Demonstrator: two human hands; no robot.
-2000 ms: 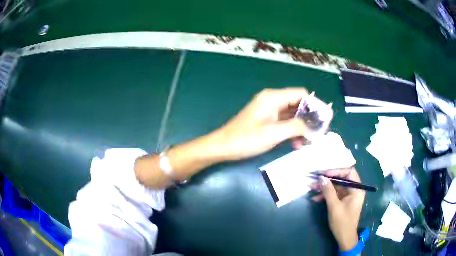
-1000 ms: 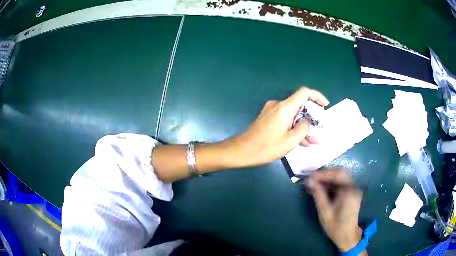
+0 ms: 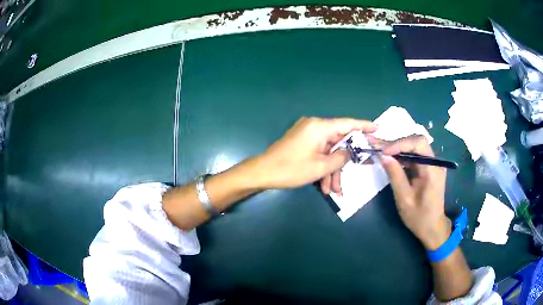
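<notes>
My left hand [image 3: 306, 152] holds a small white housing with dark insides [image 3: 357, 148] between thumb and fingers, above a white paper sheet [image 3: 363, 186] with a black edge. My right hand [image 3: 417, 181] holds dark tweezers [image 3: 426, 159] like a pen. Their tip is at the inside of the housing; whether they grip a part there cannot be told. Fingers of both hands hide parts of the housing.
Black strips with white borders [image 3: 446, 46] lie at the back right. Loose white paper [image 3: 478, 116], a clear syringe [image 3: 506, 176], a small paper piece [image 3: 493, 220] and shiny bags [image 3: 527, 74] are at the right. A worn white rail [image 3: 143, 40] runs along the back.
My right hand has moved up from the paper's lower edge to the housing, with the tweezers now at it. My left hand still holds the housing. The camera view has shifted.
</notes>
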